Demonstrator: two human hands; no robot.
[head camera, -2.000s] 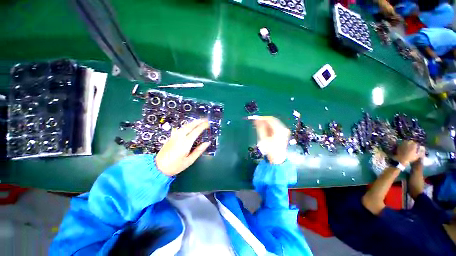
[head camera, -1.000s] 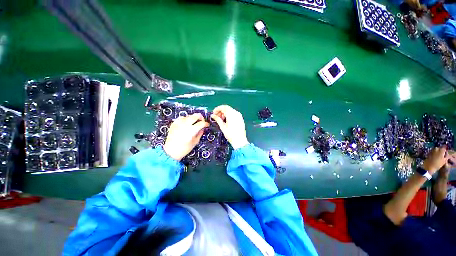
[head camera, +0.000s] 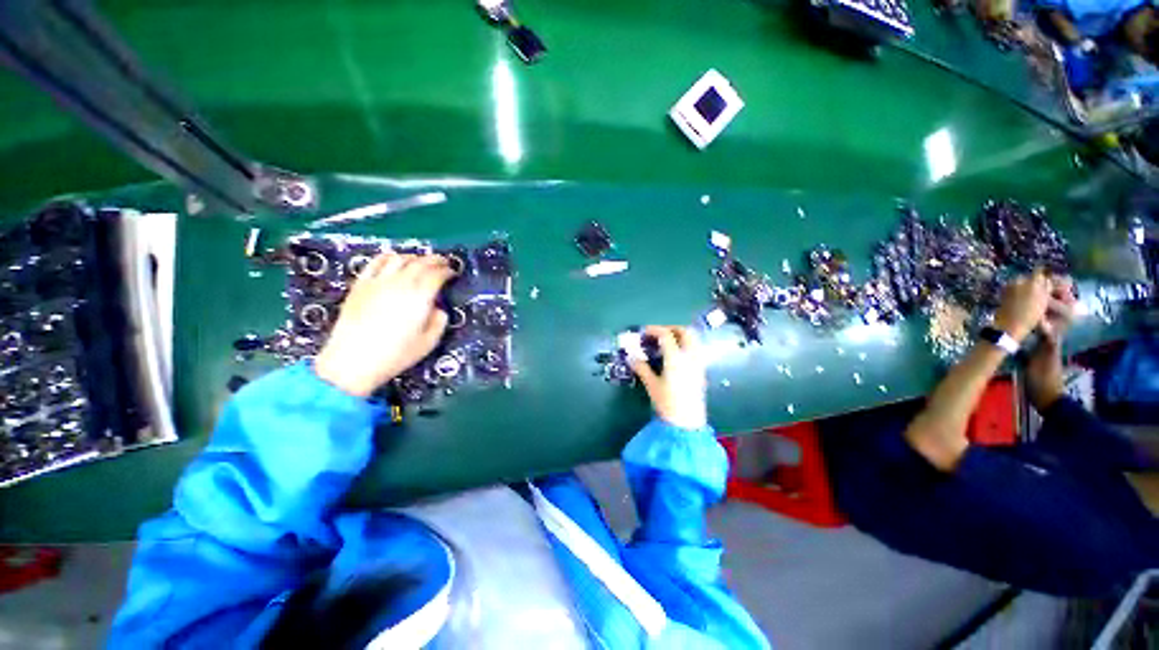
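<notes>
The blister tray (head camera: 489, 311) lies before me on the bench, with ringed modules in its pockets. My left hand (head camera: 392, 318) rests over the tray's upper middle, fingers curled; what lies under the fingertips is hidden. My right hand (head camera: 674, 372) is right of the tray, its fingertips at a small group of modules (head camera: 619, 364) with a white piece; whether it grips one cannot be told. A single black part (head camera: 592, 238) lies above a short white strip (head camera: 606, 268), between tray and pile.
The stacked filled trays (head camera: 45, 343) stand at far left beside card sheets (head camera: 155, 324). A thin silver-white stick (head camera: 379, 210) lies near the post (head camera: 140, 114). The loose module pile (head camera: 750, 298) lies right. A white device (head camera: 705, 108) lies on the far bench. A neighbour's hands (head camera: 1032, 305) are at larger heaps.
My right hand has left the tray and moved right to the small module group. My left hand stays over the tray. The camera view has shifted, so the bench appears further left.
</notes>
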